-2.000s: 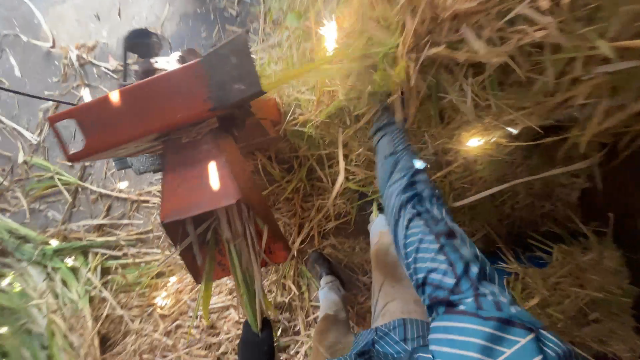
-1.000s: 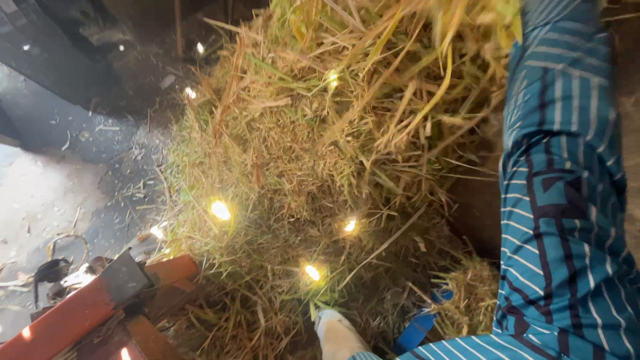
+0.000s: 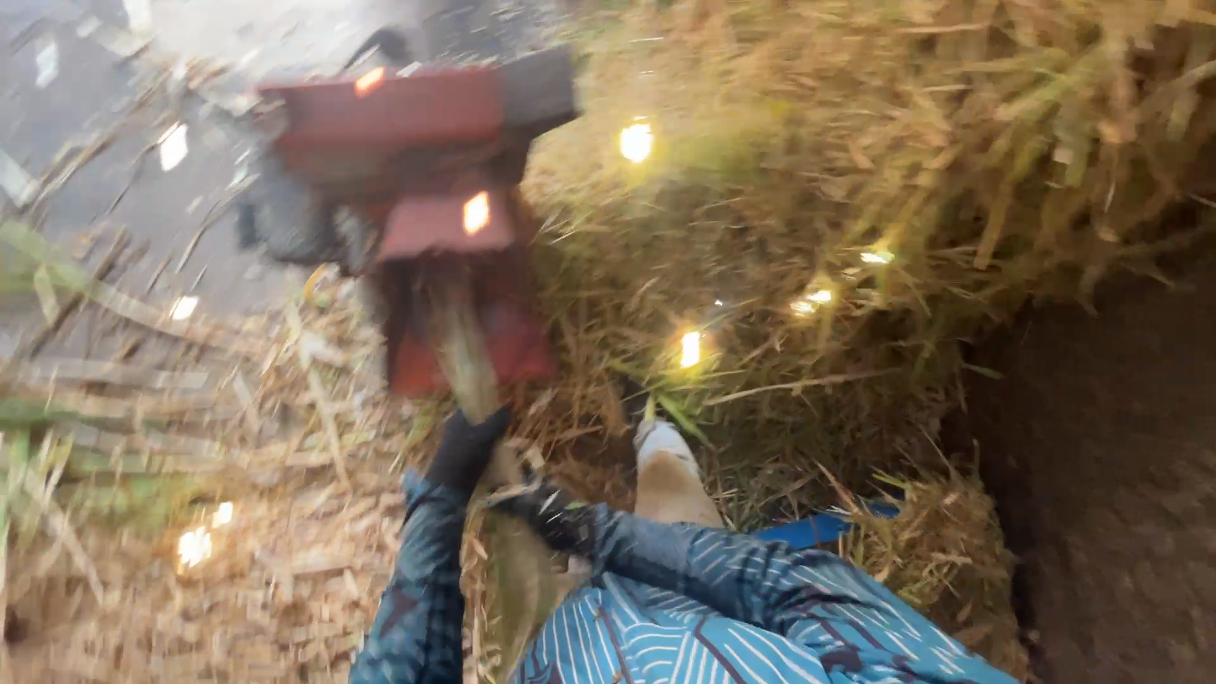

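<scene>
My left hand (image 3: 465, 446), in a dark glove, is closed on a bundle of stalks (image 3: 467, 366) at the mouth of a red metal forage chopper (image 3: 465, 313). The upper part of the bundle lies inside the red chute. Just behind and to the right, my right hand (image 3: 546, 508), also in a dark glove, is on the same bundle, close to my body; its fingers are blurred. The lower ends of the stalks hang down between my forearms.
A large heap of chopped grass and straw (image 3: 807, 171) rises to the right of the machine. Loose stalks (image 3: 114, 380) litter the floor at left. A blue object (image 3: 822, 527) lies near my leg (image 3: 670, 475). A brown surface (image 3: 1121, 475) runs along the far right.
Both hands are now in view on the stalks at the chute; one second ago an arm reached up at the right. The view has swung back to the machine.
</scene>
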